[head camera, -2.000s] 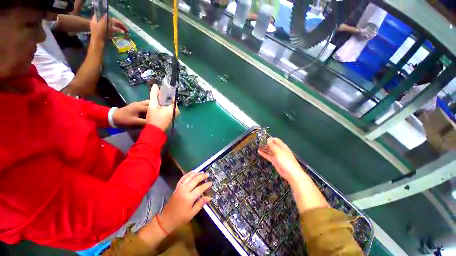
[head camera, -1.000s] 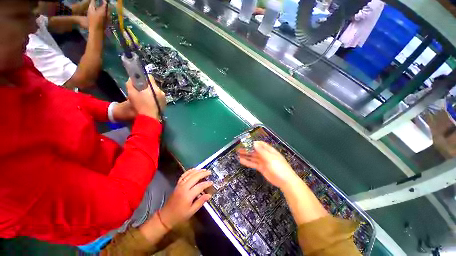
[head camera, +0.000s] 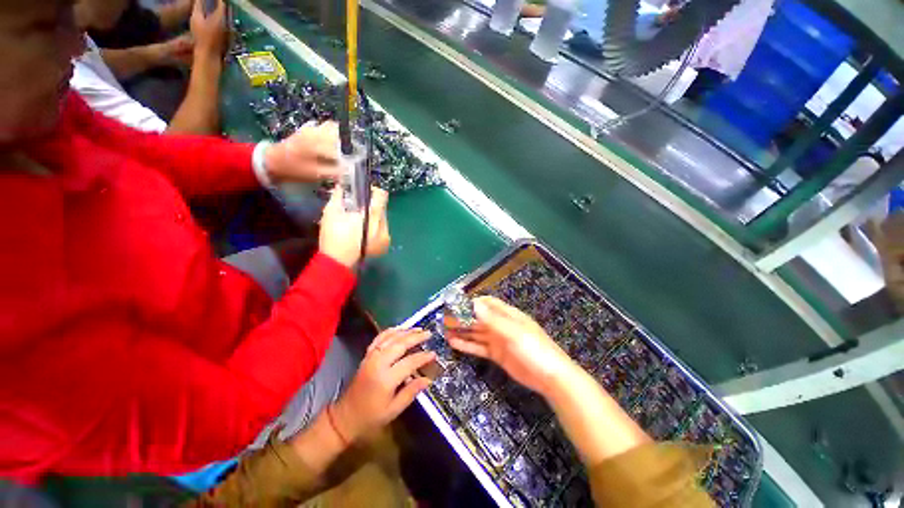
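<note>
The board tray has a silver rim and is filled with close rows of dark circuit boards. Bare brown base shows at its far corner. My right hand is over the tray's near-left part and holds a small shiny circuit board at its fingertips. My left hand rests at the tray's left rim with fingers apart, fingertips over the edge boards. Whether anything lies under its fingertips is hard to tell.
A neighbouring worker in red sits at the left and holds an electric screwdriver under a yellow cord. A tangled board pile lies behind it. Loose boards lie on the green belt. A white post stands at the right.
My right hand has moved from the tray's far corner left and nearer, with a board in its fingertips. My left hand has barely moved. The worker in red has shifted both hands.
</note>
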